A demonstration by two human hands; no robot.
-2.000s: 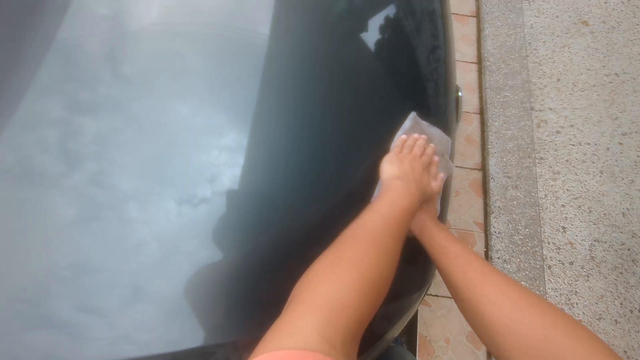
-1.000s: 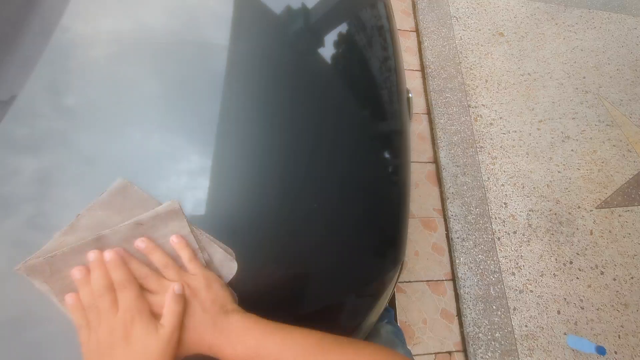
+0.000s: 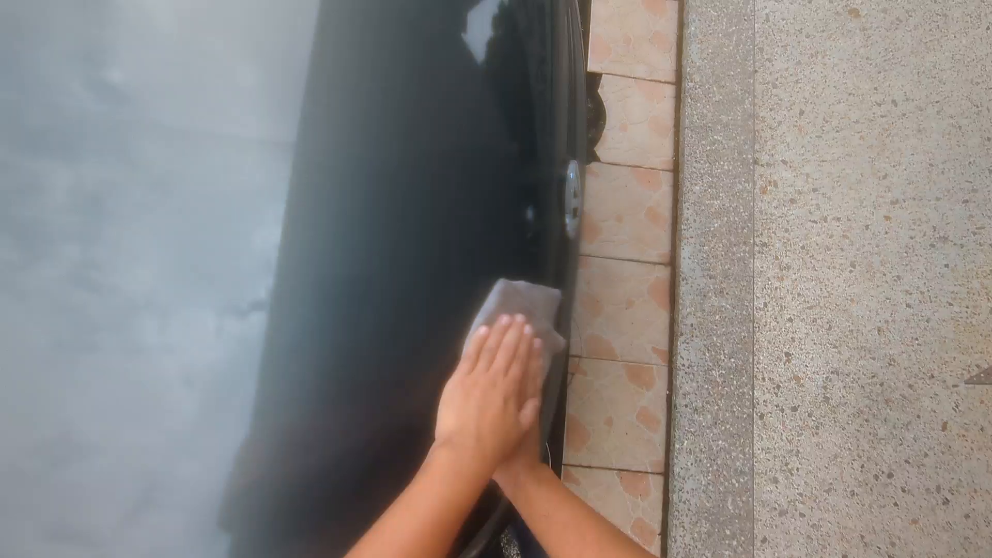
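My left hand (image 3: 484, 403) lies flat over my right hand (image 3: 532, 434), its fingers pointing away from me. Beneath them a folded grey cloth (image 3: 527, 298) is pressed on the dark glossy hood of a car (image 3: 387, 201), close to its right-hand edge. Most of my right hand is hidden under the left; its wrist shows at the lower right. The cloth's far part sticks out beyond my fingertips. A bright reflection of cloudy sky covers the left of the hood.
A chrome emblem (image 3: 573, 199) sits at the car's edge, ahead of the cloth. Alongside runs a strip of patterned tiles (image 3: 624, 310), then a grey speckled border (image 3: 713, 294) and pebbled paving (image 3: 868, 232).
Both hands and the cloth have moved from the lower left of the hood to its right-hand edge since one second ago. The cloth looked more spread out then.
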